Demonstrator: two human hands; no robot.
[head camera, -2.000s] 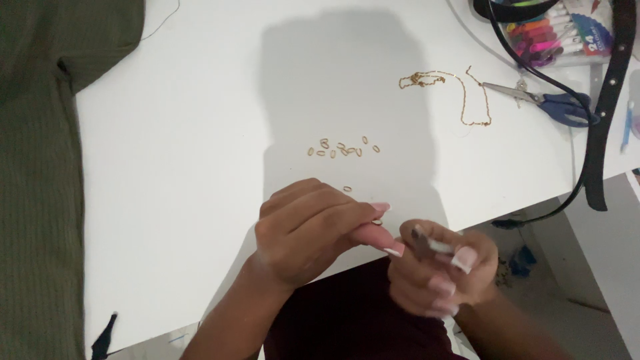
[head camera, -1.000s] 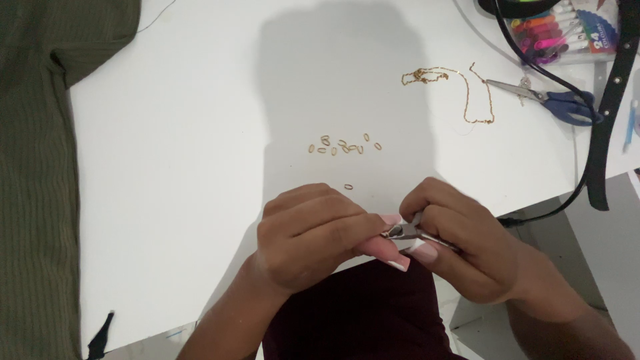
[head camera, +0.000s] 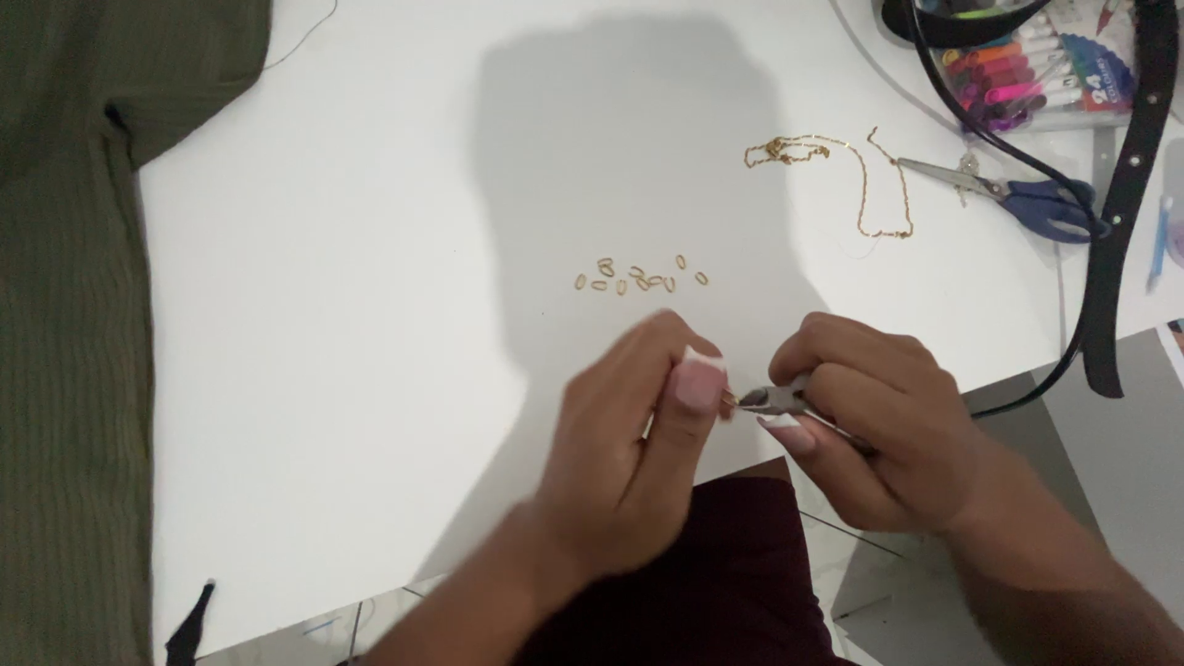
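My left hand (head camera: 638, 444) pinches a small gold-coloured piece (head camera: 730, 398) between thumb and fingers; its exact shape is mostly hidden. My right hand (head camera: 879, 425) is closed around small metal pliers (head camera: 782, 400), whose jaw tips meet the gold piece. Beyond my hands, several small oval gold links (head camera: 638, 277) lie loose on the white table. A thin gold chain (head camera: 863, 190) lies farther back to the right, partly bunched. The tip of a pair of blue-handled scissors (head camera: 1045, 208) touches or lies right beside the chain.
Dark green ribbed fabric (head camera: 69, 351) covers the table's left side. At the back right are a clear pack of coloured markers (head camera: 1036, 74), a black belt (head camera: 1124, 185) with holes and a black cable (head camera: 980, 120). The front table edge (head camera: 305, 629) runs beneath my forearms.
My left hand has turned so its thumb now faces up. The pliers, blurred two seconds ago, are now at the gold piece. A single link that lay nearer my left hand is no longer visible.
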